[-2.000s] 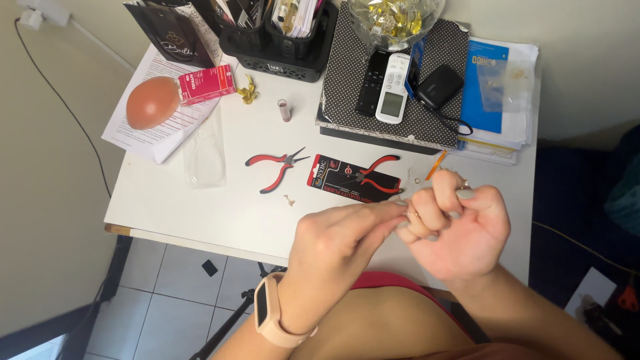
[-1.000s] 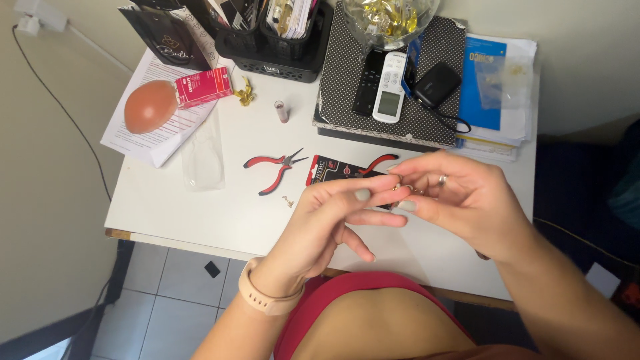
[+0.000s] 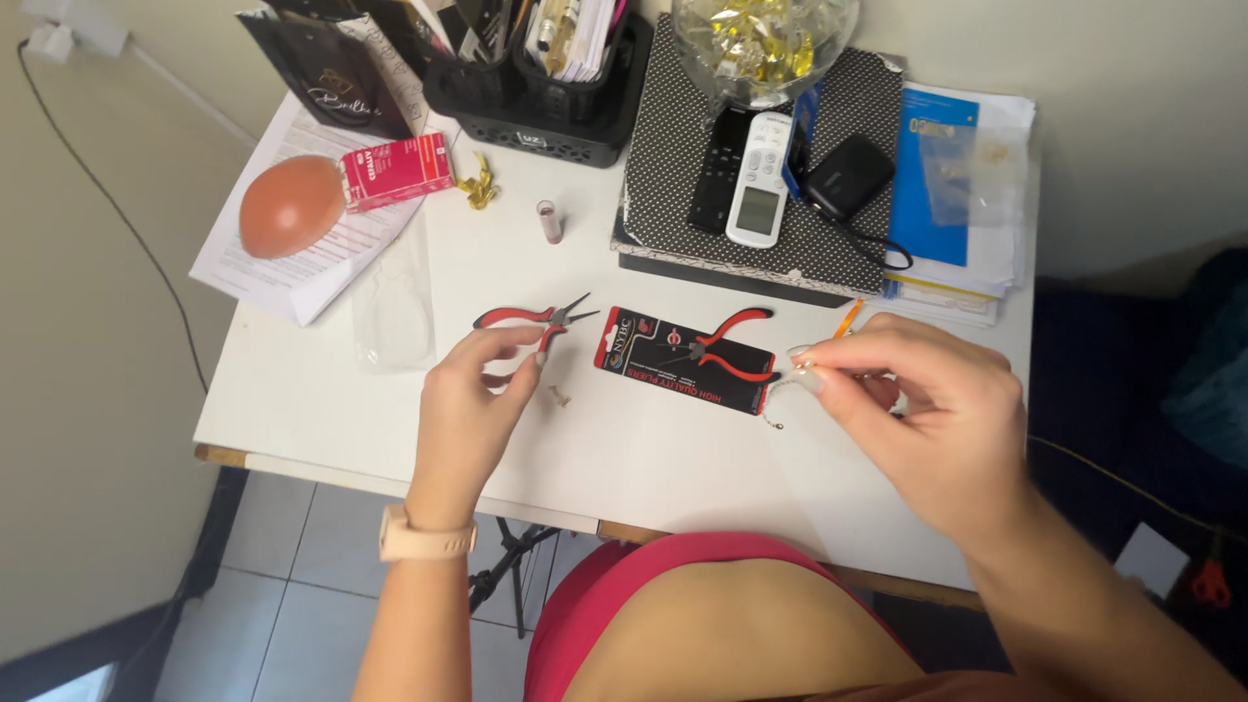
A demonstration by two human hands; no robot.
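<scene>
My right hand (image 3: 907, 400) pinches a fine chain (image 3: 777, 414) between thumb and forefinger, and its end dangles over the table. My left hand (image 3: 487, 390) is over the red-handled long-nose pliers (image 3: 556, 317), thumb and fingertips at the handles; whether it grips them cannot be told. A second pair of red-handled pliers (image 3: 726, 346) lies spread on a black and red packaging card (image 3: 634, 356) between the hands. Small gold-coloured pieces (image 3: 559, 396) lie on the white table (image 3: 643, 458), just right of my left hand.
Behind the hands, a dotted box (image 3: 653, 195) bears a white remote control (image 3: 760, 180), a black pouch (image 3: 848, 177) and a glass bowl (image 3: 765, 49). Black organizers (image 3: 546, 122) stand at the back. At left are a red carton (image 3: 398, 173), an orange-brown dome (image 3: 292, 207), papers and clear plastic packaging (image 3: 393, 312).
My hands were together over the table and are now apart. The left has moved left to the long-nose pliers; the right has moved right with the chain.
</scene>
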